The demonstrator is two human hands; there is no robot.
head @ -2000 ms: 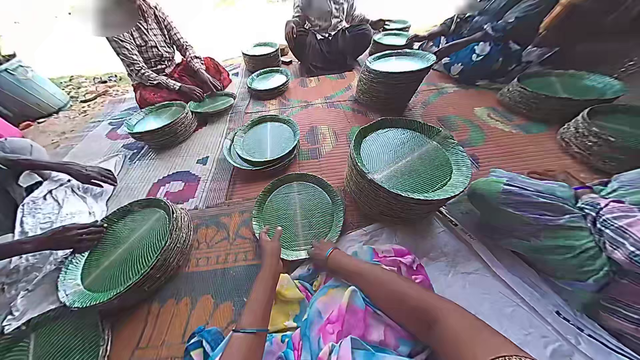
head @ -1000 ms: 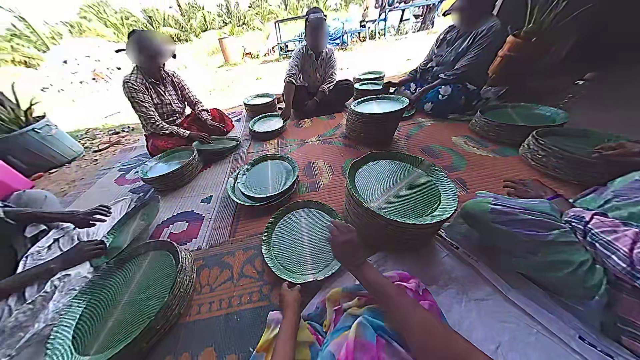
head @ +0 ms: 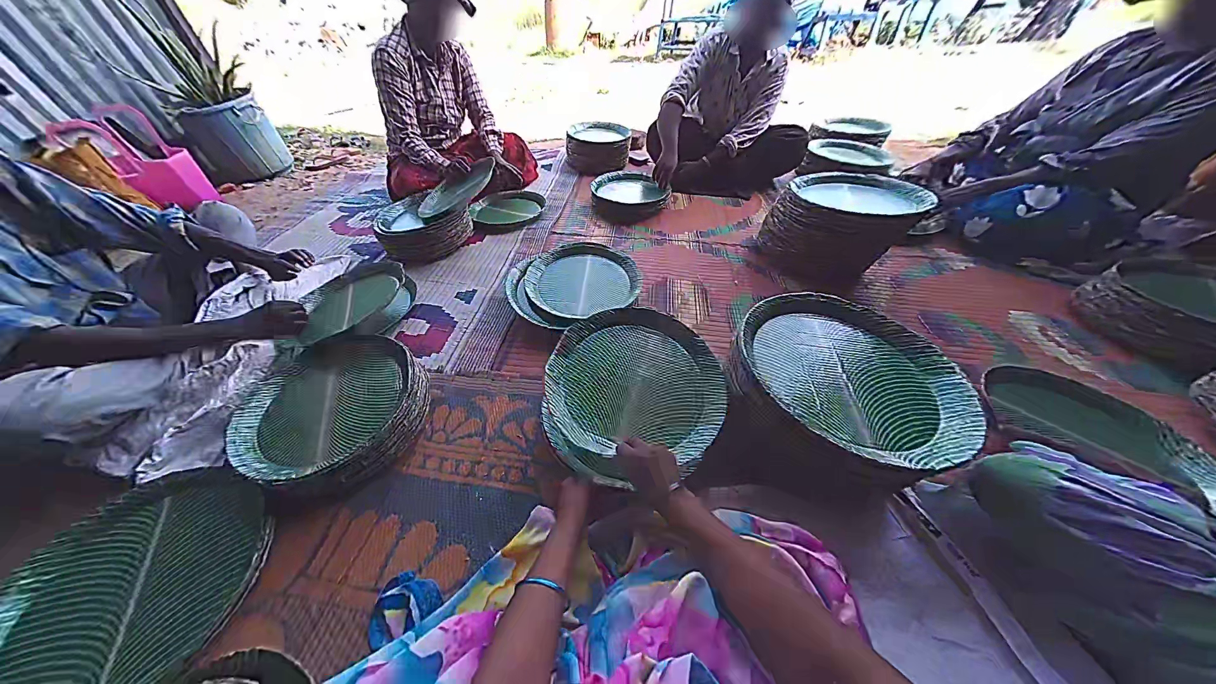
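Observation:
A round green leaf-patterned plate (head: 632,380) is tilted in front of my lap. My left hand (head: 573,499) is at its lower edge, the fingers partly hidden behind the rim. My right hand (head: 648,467) grips the near rim just right of it, with a bangle on the wrist. Close on the right stands a tall stack of green plates (head: 845,380). Beyond my plate, two plates (head: 581,280) overlap on the mat. To the left is another stack of plates (head: 328,408).
Co-workers sit around the patterned mat (head: 475,427); one at left holds a plate (head: 351,304). More stacks (head: 845,218) stand farther off. A large green plate (head: 133,579) lies at lower left. A planter bucket (head: 233,138) and pink bag (head: 171,171) are at upper left.
My right hand has moved from the plate's inner surface to its near rim. The far-left co-worker in the checked shirt now holds up a plate. The view has shifted.

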